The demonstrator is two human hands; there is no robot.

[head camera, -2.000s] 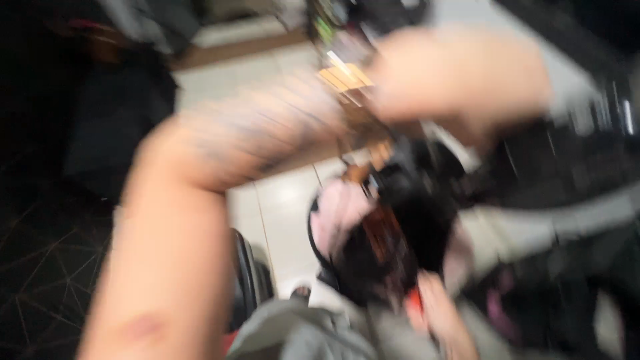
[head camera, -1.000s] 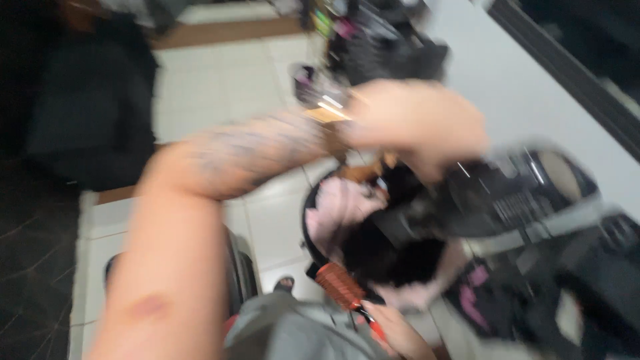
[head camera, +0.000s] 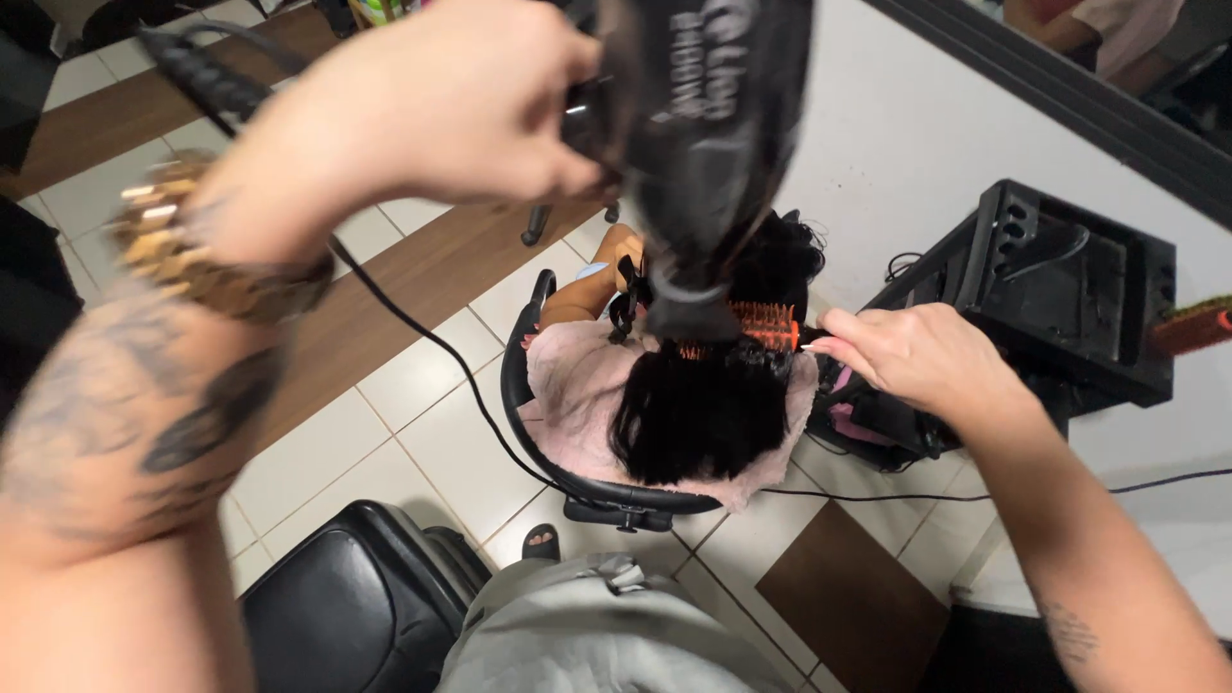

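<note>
My left hand [head camera: 481, 106] grips a black hair dryer [head camera: 717, 125] whose nozzle points down at the dark hair [head camera: 707, 419] of a seated person. Under the nozzle, an orange round hairbrush [head camera: 770, 325] lies in that hair. My right hand [head camera: 895, 356] is closed on the brush's handle at the right side of the head. A pink towel [head camera: 577, 385] covers the person's shoulders. Black hair clips [head camera: 628, 294] hold hair near the face. The brush's far end is partly hidden by the nozzle and hair.
A black salon chair [head camera: 515, 385] holds the person. The dryer's cord [head camera: 423, 332] hangs beside it. A black trolley [head camera: 1068, 289] stands right, with another round brush [head camera: 1193, 327] at its edge. A black padded seat [head camera: 327, 597] is at lower left, and a framed mirror [head camera: 1136, 58] at upper right.
The orange brush, held low beside the chair a second ago, is now in the hair. The dryer has swung from pointing sideways to pointing down over the head.
</note>
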